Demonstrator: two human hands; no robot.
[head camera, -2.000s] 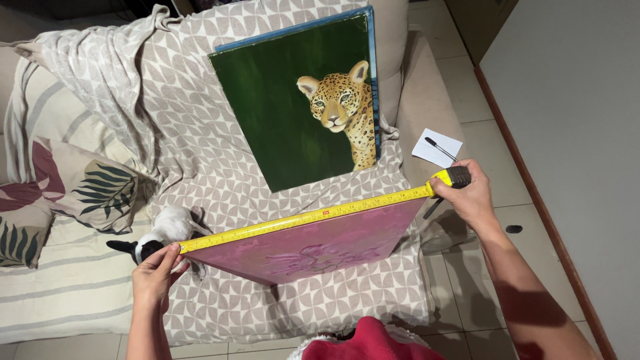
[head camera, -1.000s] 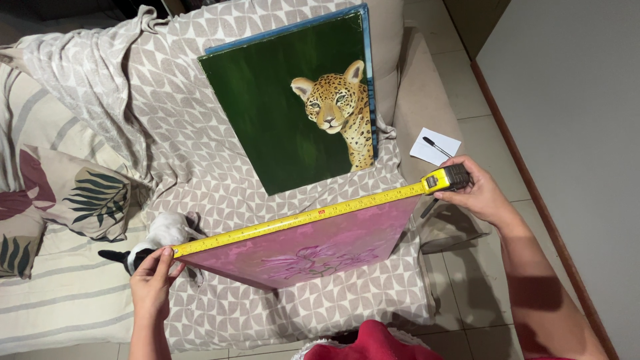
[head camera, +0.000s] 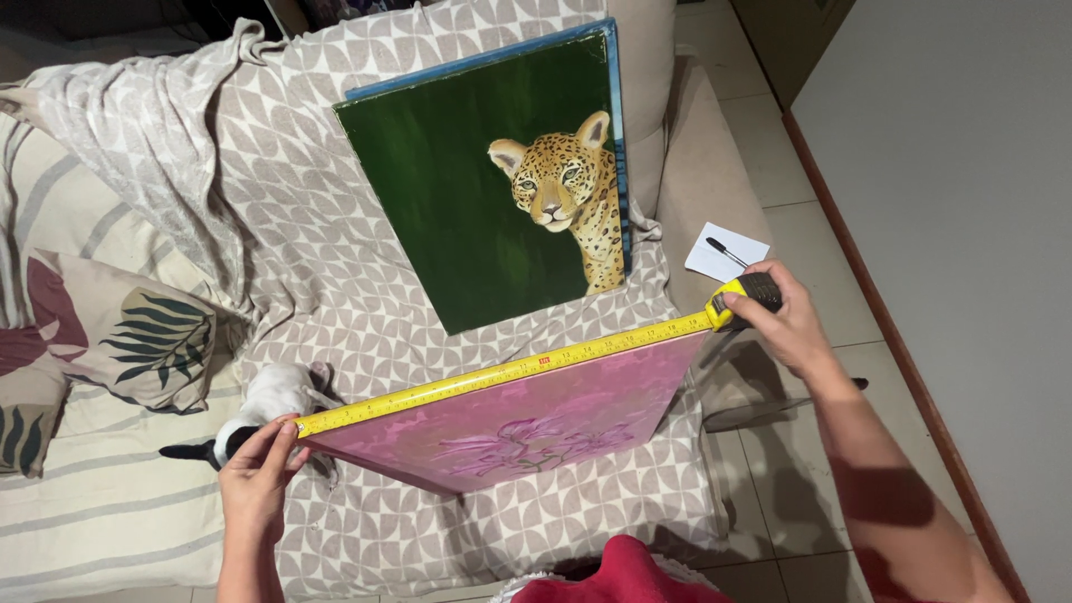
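A yellow tape measure blade (head camera: 502, 371) stretches along the upper edge of a pink canvas painting of flowers (head camera: 536, 435), which stands tilted on the sofa. My left hand (head camera: 261, 473) pinches the blade's end at the canvas's left corner. At the right corner, my right hand (head camera: 775, 318) grips the black and yellow tape case (head camera: 745, 300), thumb on its front. Behind, a canvas painting of a jaguar on dark green (head camera: 435, 184) leans on the sofa's backrest, with a blue-edged canvas (head camera: 618, 100) behind it.
A small black and white dog (head camera: 276, 394) lies beside my left hand. White paper (head camera: 712, 264) with a black pen (head camera: 725, 251) rests on the sofa's armrest (head camera: 712, 159). Leaf-print cushions (head camera: 159, 335) are at the left. A patterned throw (head camera: 310, 218) covers the sofa. A grey wall (head camera: 946, 209) rises at the right.
Both hands keep the tape stretched along the pink canvas. My right thumb has shifted onto the front of the tape case. The view has shifted slightly.
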